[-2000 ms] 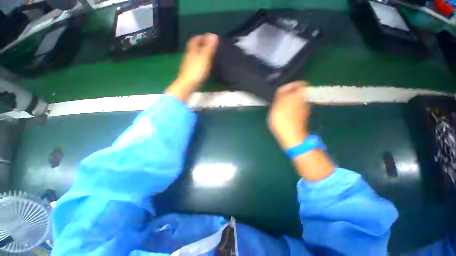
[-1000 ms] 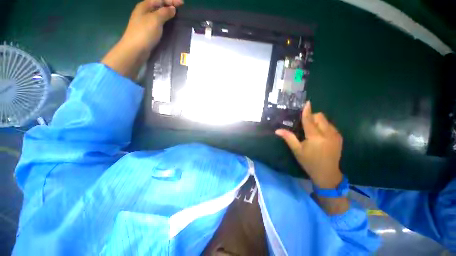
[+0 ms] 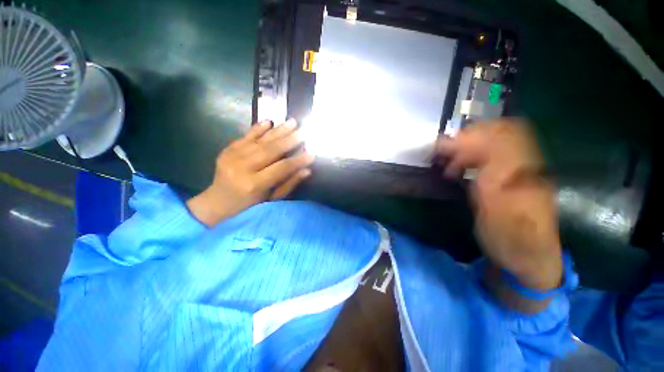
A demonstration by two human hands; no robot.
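Note:
An opened tablet unit (image 3: 371,171) lies flat on the dark-green bench before me, in a black frame. Its bright silver panel (image 3: 382,87) glares in the middle. An orange tab (image 3: 308,61) sits on the panel's left edge, and a green label (image 3: 495,94) on the circuit board (image 3: 486,109) at the right. My left hand (image 3: 258,166) rests with spread fingers on the lower left edge of the unit. My right hand (image 3: 502,174) is blurred over the lower right corner, fingertips near the panel's edge. Whether it holds anything cannot be told.
A white fan (image 3: 36,76) stands on the left on a round base, with a white cable (image 3: 124,154). A white strip (image 3: 619,43) runs across the top right. Another person's blue sleeve (image 3: 619,320) shows at the lower right.
The unit came off the conveyor onto the bench and now sits further right in view. My left hand moved from its upper left corner to the lower left edge. My right hand moved over its lower right corner.

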